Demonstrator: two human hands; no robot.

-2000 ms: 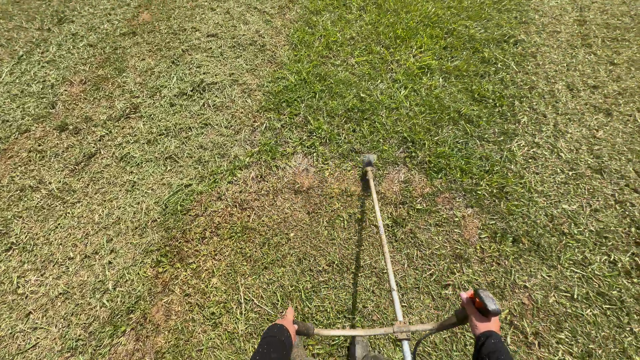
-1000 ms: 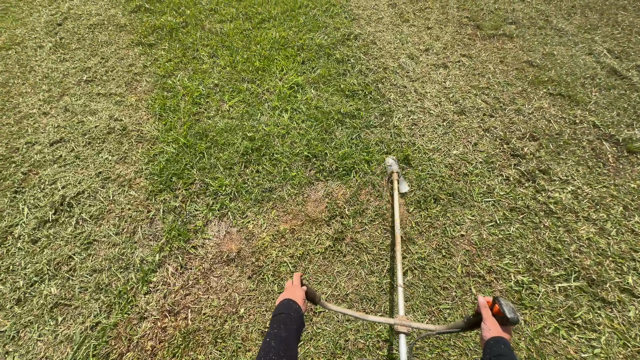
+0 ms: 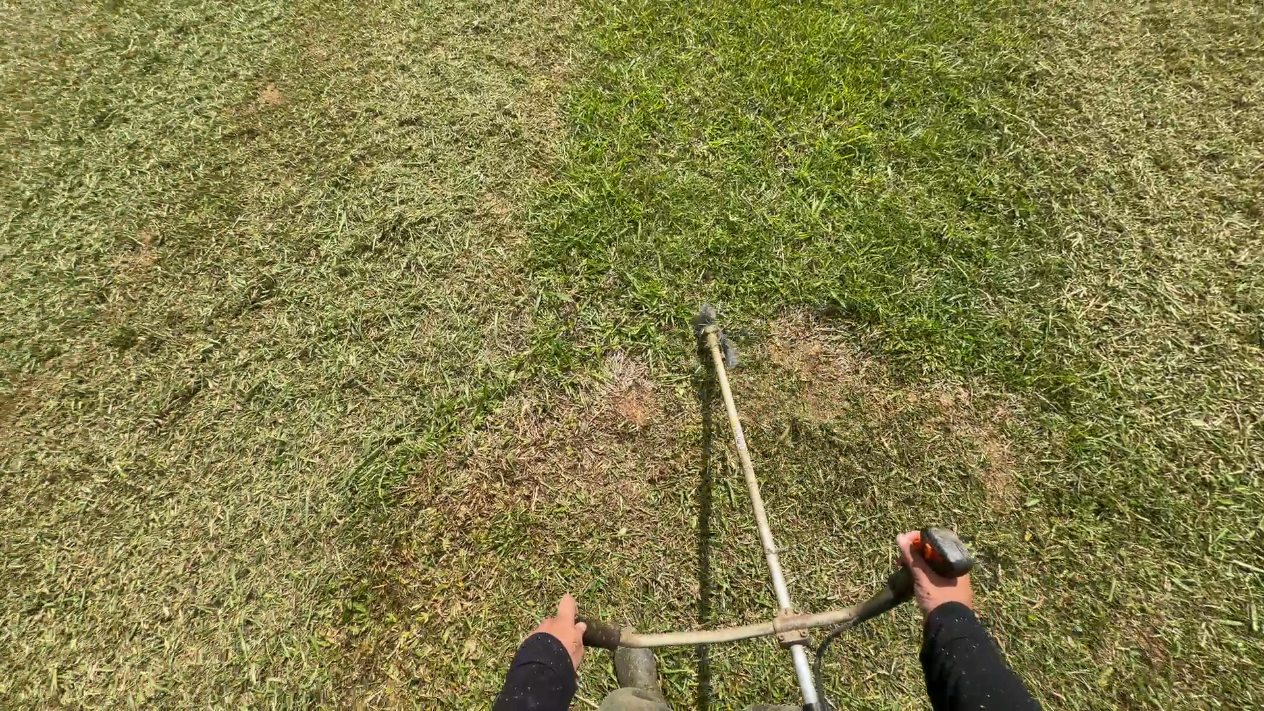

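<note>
A brush cutter with a long pale shaft (image 3: 752, 484) reaches forward over the grass, its cutting head (image 3: 713, 336) low at the edge of the taller green strip. My left hand (image 3: 565, 628) is at the dark left grip (image 3: 600, 633) of the handlebar (image 3: 706, 635), with a finger or thumb pointing forward. At the other end my right hand (image 3: 933, 576) is closed around the control grip, topped by a black and orange control housing (image 3: 944, 552). Black sleeves cover both forearms. The shaft's lower end runs out of view at the bottom.
Taller green grass (image 3: 790, 148) stands ahead. Cut, paler grass (image 3: 247, 395) lies to the left and right, with bare reddish soil patches (image 3: 810, 355) near the cutting head. A boot (image 3: 637, 670) shows below the handlebar.
Since one second ago the cutting head has swung left across the edge of the green grass, after being farther right. Both hands stay at the handlebar. The view has shifted too.
</note>
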